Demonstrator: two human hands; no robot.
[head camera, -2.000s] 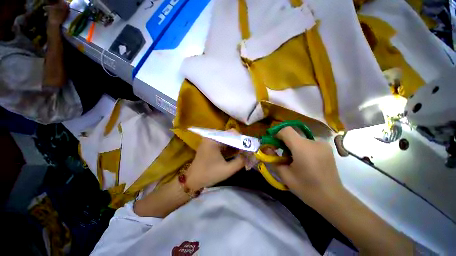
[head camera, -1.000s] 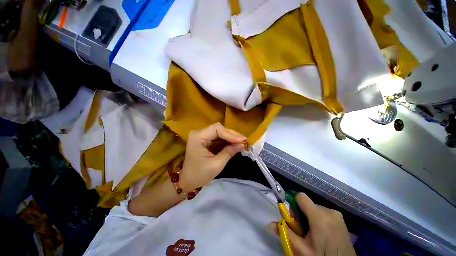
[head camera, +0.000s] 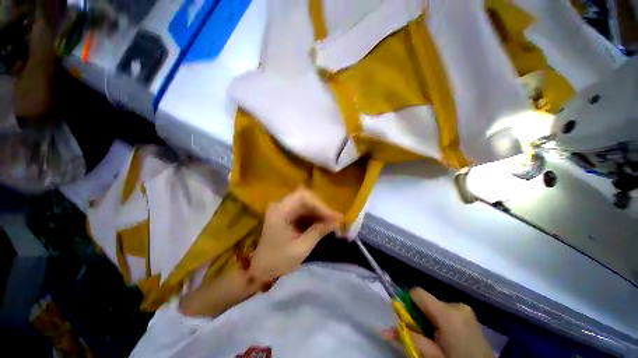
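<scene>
The mustard fabric (head camera: 273, 161) and white fabric (head camera: 283, 105) of one garment lie on the white table and hang over its front edge. My left hand (head camera: 294, 234) pinches the end of a mustard strip (head camera: 362, 197) between thumb and fingers, just past the table edge. My right hand (head camera: 451, 325) holds the scissors (head camera: 402, 314) by the yellow and green handles. The blades point up and left, with the tips at the pinched strip end. The picture is blurred, so I cannot tell whether the blades touch the fabric.
The sewing machine head (head camera: 601, 119) stands at the right with a bright light at its needle. The ruler-marked table edge (head camera: 448, 259) runs diagonally. More white and mustard fabric (head camera: 178, 210) hangs at the left. Another person's arm (head camera: 35, 77) is at the upper left.
The scissors have swung from pointing left across my left hand to pointing up at the strip end. My right hand has moved down and closer to me. My left hand now pinches the strip end.
</scene>
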